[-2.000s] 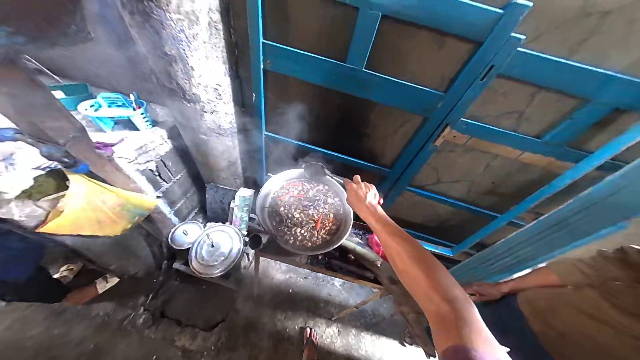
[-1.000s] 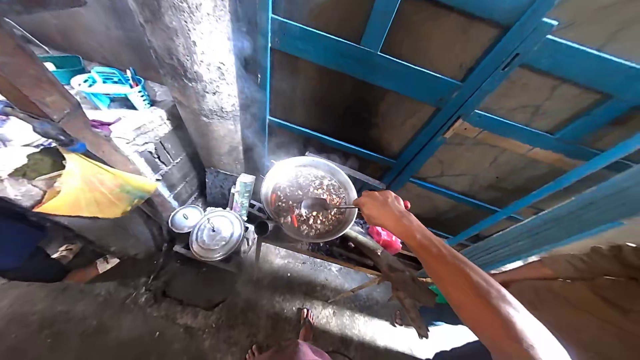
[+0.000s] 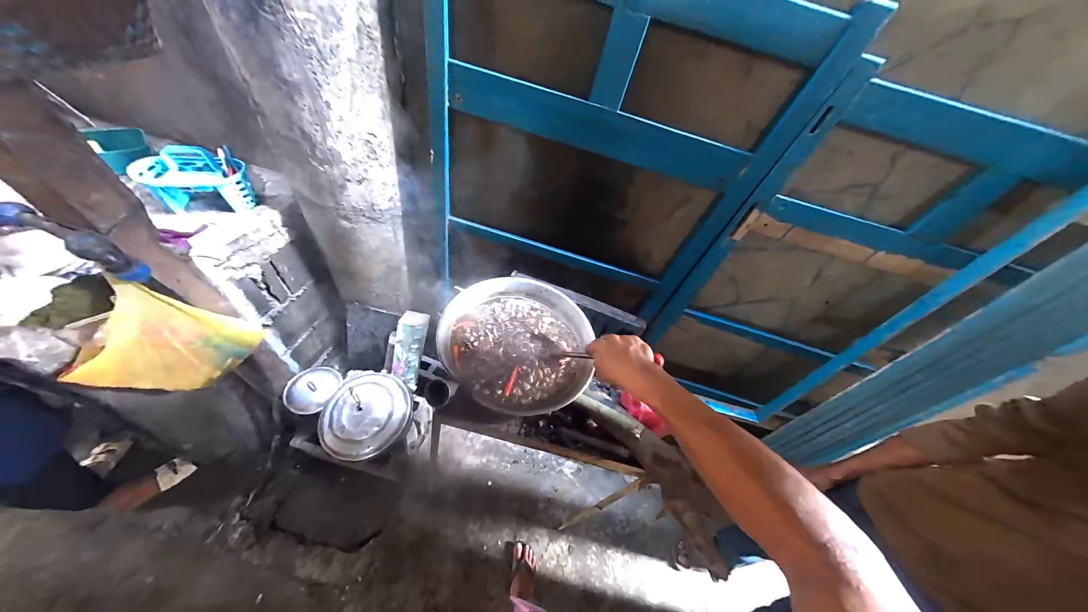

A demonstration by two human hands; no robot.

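My right hand (image 3: pixel 625 361) grips the thin handle of a ladle (image 3: pixel 578 354) at the right rim of a large metal pot (image 3: pixel 586 327). The ladle's head lies hidden in the dark broth. In the pot, small pale pieces and red-orange strips (image 3: pixel 511 382) float in the steaming liquid (image 3: pixel 489 344). The pot stands over a fireplace with firewood (image 3: pixel 608 414) below its right side. My left hand is out of view.
Two lidded metal pots, one large (image 3: pixel 365 415) and one small (image 3: pixel 312 390), stand left of the fireplace beside a patterned carton (image 3: pixel 410 344). A person in a brown shirt (image 3: pixel 986 501) is at the right. Blue wooden frames (image 3: pixel 586 127) stand behind; a yellow cloth or bag (image 3: pixel 161 340) hangs left.
Two seconds ago the ladle's head was up at the pot's far rim; one second ago it lay at the surface. Now it is sunk in the broth, my right hand lower than at first.
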